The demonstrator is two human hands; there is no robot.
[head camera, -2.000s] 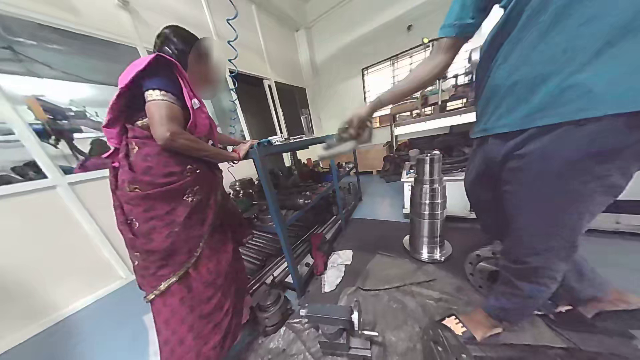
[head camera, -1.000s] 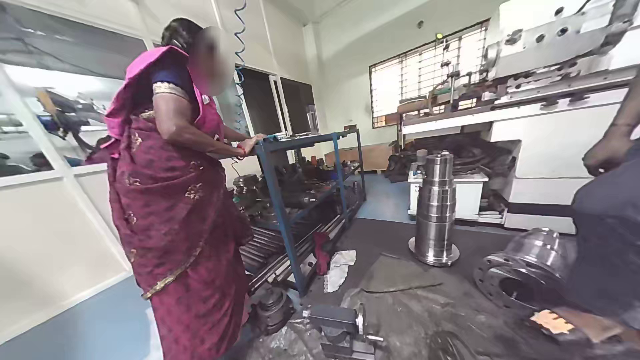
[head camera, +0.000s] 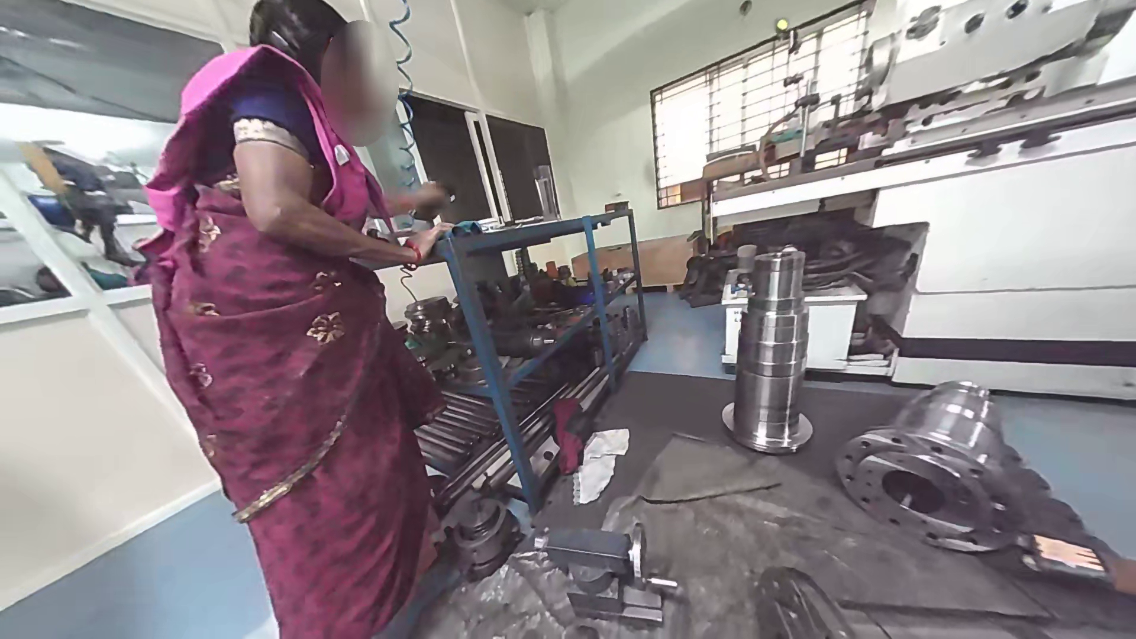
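Observation:
Neither my left hand nor my right hand is in view. A stepped metal shaft (head camera: 772, 355) stands upright on its round flange on the dark floor covering. To its right lies a flanged hollow metal part (head camera: 927, 488) with bolt holes around its rim. Nearer to me sits a small tailstock-like fixture (head camera: 599, 564) with a handwheel, on crumpled plastic sheeting. A round metal part (head camera: 482, 532) is beside it, to the left. At the bottom edge, a dark metal ring (head camera: 799, 608) is only partly visible.
A person in a sari (head camera: 302, 355) stands at the left, one hand on a blue metal rack (head camera: 484, 328) of metal parts. A white cloth (head camera: 601, 466) lies beside the rack. A large machine (head camera: 1021, 204) fills the back right. A tan object (head camera: 1065, 555) shows low at the right.
The person in the teal shirt has moved right, out of view, uncovering the flanged part and machine. The person in the sari now has one forearm raised over the rack.

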